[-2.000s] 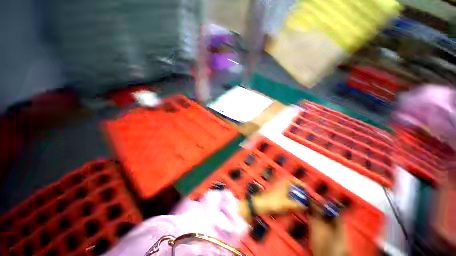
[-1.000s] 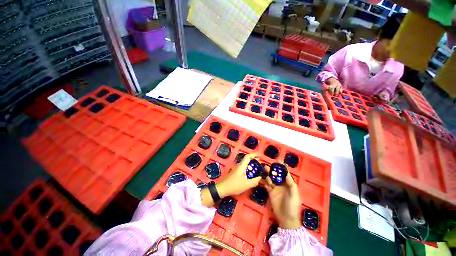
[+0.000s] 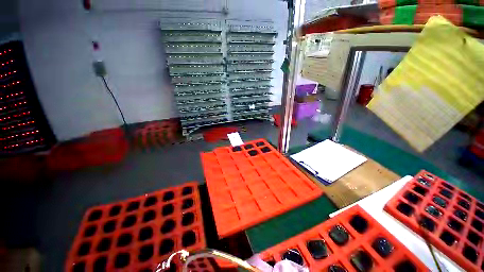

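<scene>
Neither of my hands is in view; only a bit of pink sleeve (image 3: pixel 281 264) shows at the bottom edge. The red-orange working tray (image 3: pixel 347 214) is cut off at the bottom right. Dark watch-like units (image 3: pixel 338 234) sit in its pockets, some with shiny faces. A second filled tray (image 3: pixel 406 217) lies beyond it on a white sheet (image 3: pixel 371 208), cut off by the right edge.
A mostly empty tray (image 3: pixel 255 183) holds several units at its far end. A lower filled tray (image 3: pixel 139 225) is at left. A clipboard with paper (image 3: pixel 329 160) lies on brown board (image 3: pixel 366 180). Yellow sheets (image 3: pixel 432 79) hang at right. Rack shelving (image 3: pixel 223 74) stands behind.
The view has swung left and up. My hands and the two units they held have left the picture, as has the coworker. The racks and wall have come into view.
</scene>
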